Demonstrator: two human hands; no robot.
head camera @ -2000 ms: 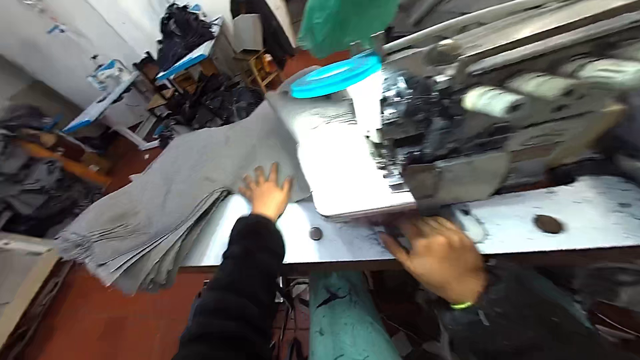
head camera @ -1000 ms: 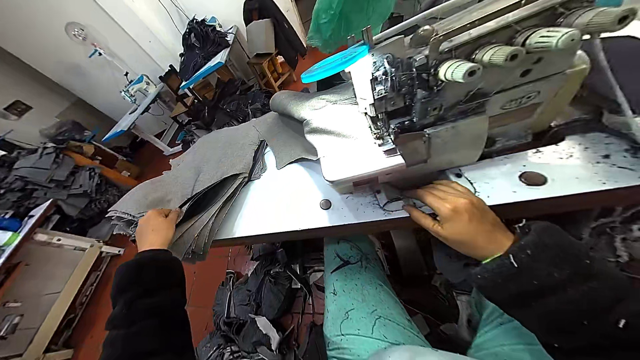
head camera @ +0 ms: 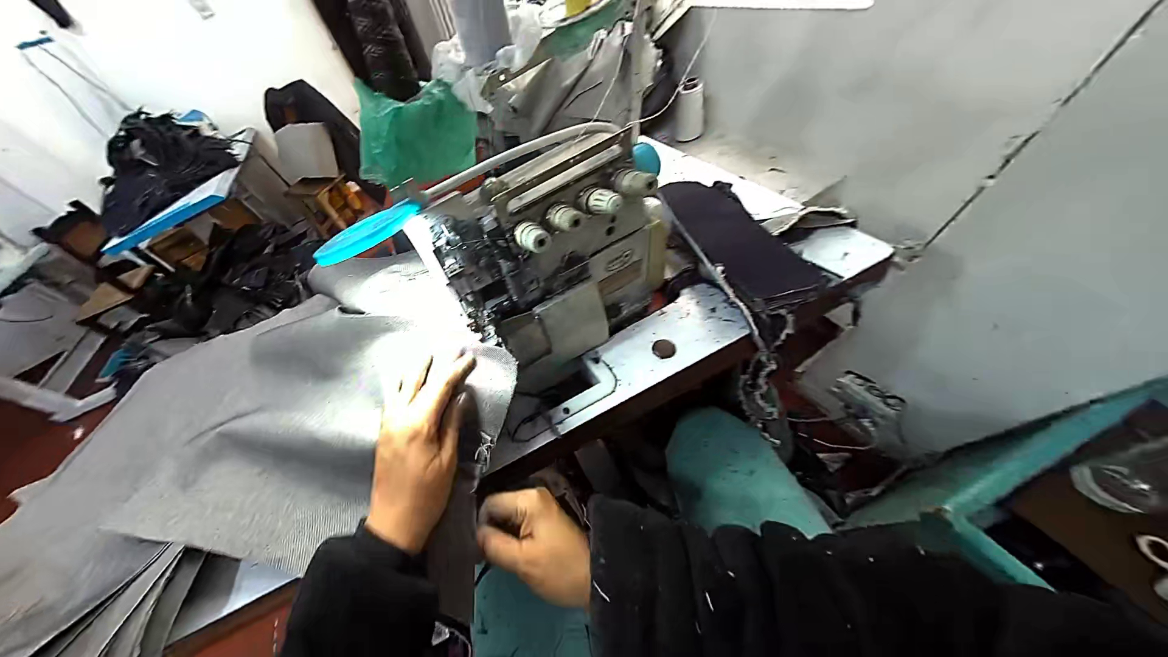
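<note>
An overlock sewing machine [head camera: 584, 274] with several tension knobs stands on a white table [head camera: 707, 319]. Grey fabric [head camera: 265, 420] spreads from under its lit needle area down to the left. My left hand [head camera: 418, 447] lies flat on the fabric, fingers pointing towards the presser foot. Close by on the right, below the table's front edge, my right hand [head camera: 534, 543] is curled beside a dark fabric strip [head camera: 454, 538]; whether it pinches the strip is hidden. A stack of grey fabric pieces [head camera: 137, 602] hangs at the lower left.
A blue ring-shaped lamp or magnifier [head camera: 367, 234] juts out left of the machine. Dark folded fabric [head camera: 739, 242] lies on the table's right part. A thread cone [head camera: 691, 109] stands behind. Green plastic [head camera: 418, 137] hangs at the back. A teal-edged box [head camera: 995, 538] is at the lower right.
My left hand has left the edge of the fabric stack and now lies on fabric by the needle area. My right hand has moved from the machine's front to below the table edge. The view has swung right.
</note>
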